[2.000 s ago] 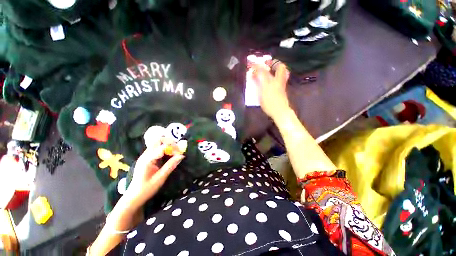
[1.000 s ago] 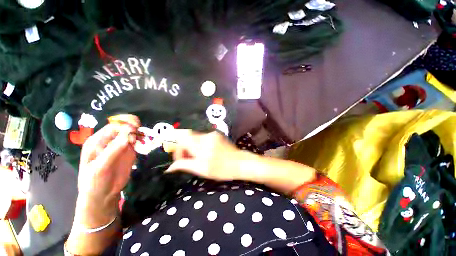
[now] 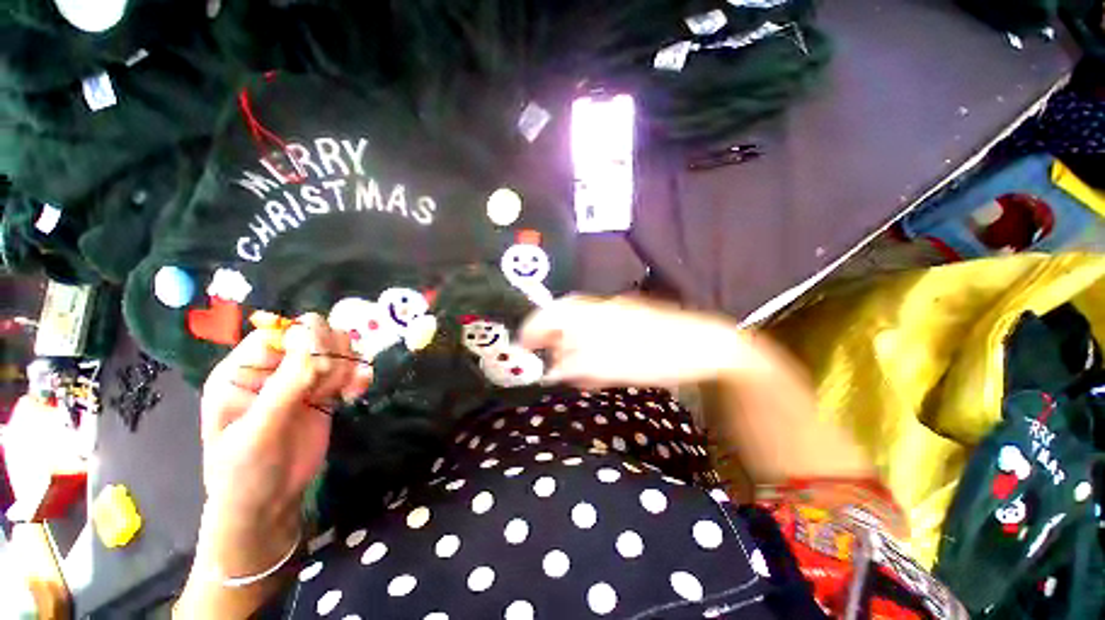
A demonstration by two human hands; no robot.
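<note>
A dark green plush wreath (image 3: 400, 139) with white "MERRY CHRISTMAS" lettering lies before me, its lower part against my polka-dot apron. It bears snowmen (image 3: 491, 351), a red heart (image 3: 216, 321) and pale discs. My left hand (image 3: 273, 412) is over its lower left, fingers pinched on a small orange-yellow thing (image 3: 273, 325); thin dark lines show by the fingertips, unclear whether thread or metal. My right hand (image 3: 618, 343) is blurred, its fingertips beside the lower snowman; whether they hold anything is unclear.
A bright phone (image 3: 603, 164) and a small dark tool (image 3: 725, 155) lie right of the wreath. More green wreaths (image 3: 715, 91) are piled behind. A yellow sack (image 3: 872, 339) is at right. Black bits (image 3: 136, 394) and a yellow block (image 3: 118, 516) are at left.
My right hand left the phone, came to my left hand at the wreath, then moved back right. My left hand moved left from the middle snowman with the orange-yellow thing.
</note>
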